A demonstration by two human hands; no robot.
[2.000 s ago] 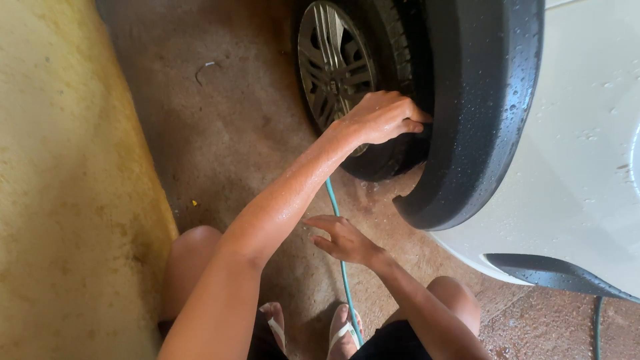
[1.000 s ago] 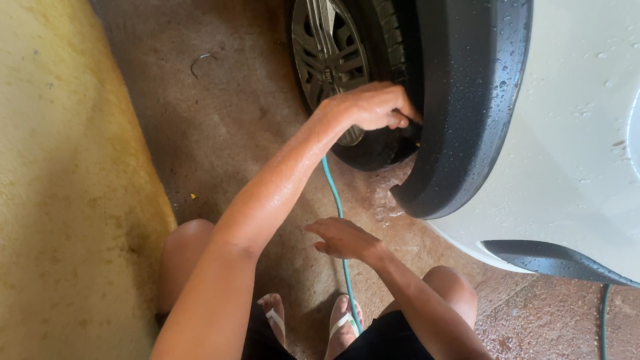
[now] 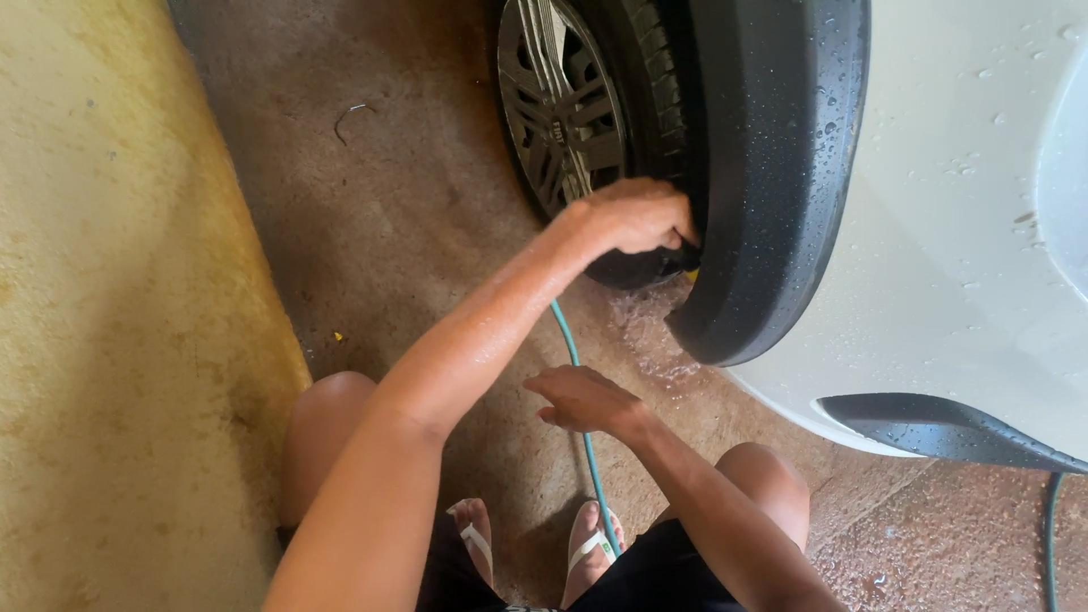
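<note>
My left hand (image 3: 642, 217) reaches between the car's tire (image 3: 659, 93) and the black plastic wheel arch trim (image 3: 778, 170). Its fingertips are hidden in the gap, and what they hold, if anything, does not show clearly. A bit of something yellow (image 3: 692, 275) shows just below them. My right hand (image 3: 582, 398) hovers above a teal hose (image 3: 598, 476), palm down, fingers extended, with nothing in it. Beside my left wrist is the wheel cover (image 3: 561, 110). Water splashes on the wet floor (image 3: 650, 331) below the tire.
On the left runs a yellow, stained wall (image 3: 127, 297). The white car body (image 3: 943, 212) with water drops fills the right. My feet in white flip-flops (image 3: 595, 544) stand below, the hose passing over one. A thin curved piece (image 3: 344, 123) lies on the floor; more hose (image 3: 1052, 535) is at lower right.
My left hand has shifted a little lower along the gap behind the tire. Splashing water and a bit of yellow now show beneath it. My right hand stays near the hose.
</note>
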